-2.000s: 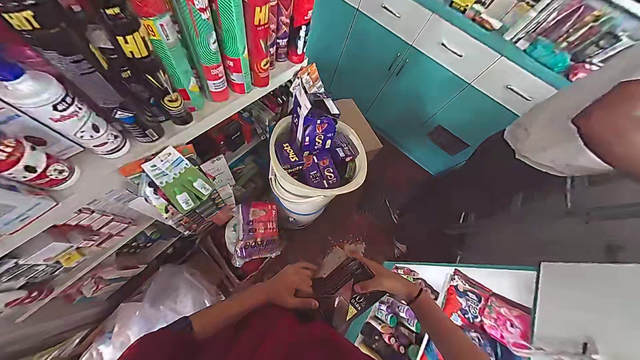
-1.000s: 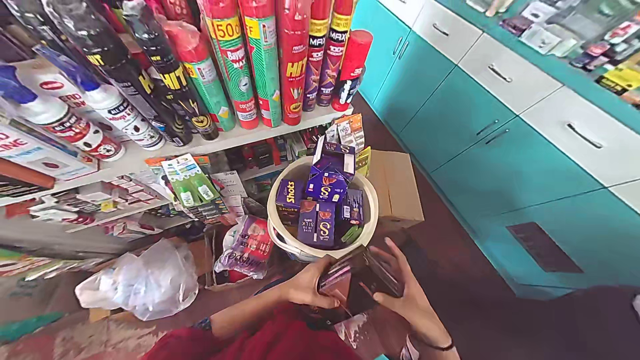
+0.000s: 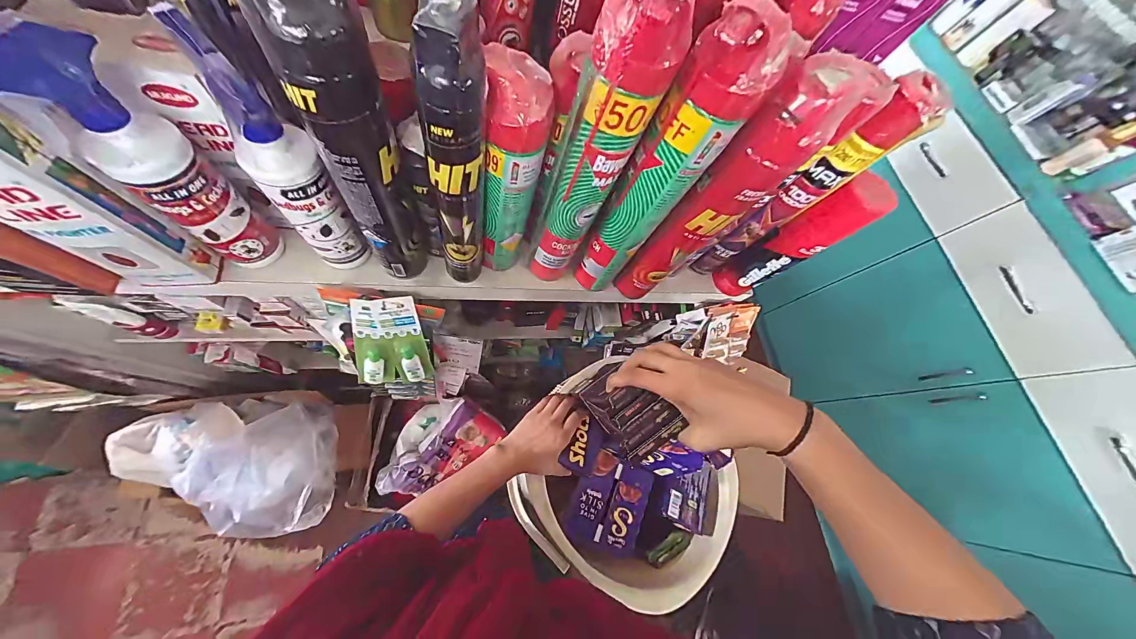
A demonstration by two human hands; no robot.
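A round cream plastic bucket (image 3: 729,497) holds several purple chocolate packs (image 3: 626,510). Over its upper part, my right hand (image 3: 683,390) grips a bundle of dark brown chocolate bars (image 3: 635,417) from above. On the bucket's left side, my left hand (image 3: 543,435) has its fingers at the left end of the dark bars, beside a purple Shots pack (image 3: 581,448); whether it grips either is hard to tell. A small green pack (image 3: 669,548) lies low inside the bucket. The bars partly hide the packs beneath them.
Insecticide spray cans (image 3: 612,133) and spray bottles (image 3: 306,191) crowd the white shelf (image 3: 399,286) above the bucket. A cardboard box (image 3: 763,488) stands behind its right side. Left are a diaper pack (image 3: 453,444) and a white plastic bag (image 3: 257,470). Teal cabinets (image 3: 896,328) line the right.
My hands have moved from below the bucket to over it, with the dark bars now above the purple packs. The view has swung right and closer to the shelf.
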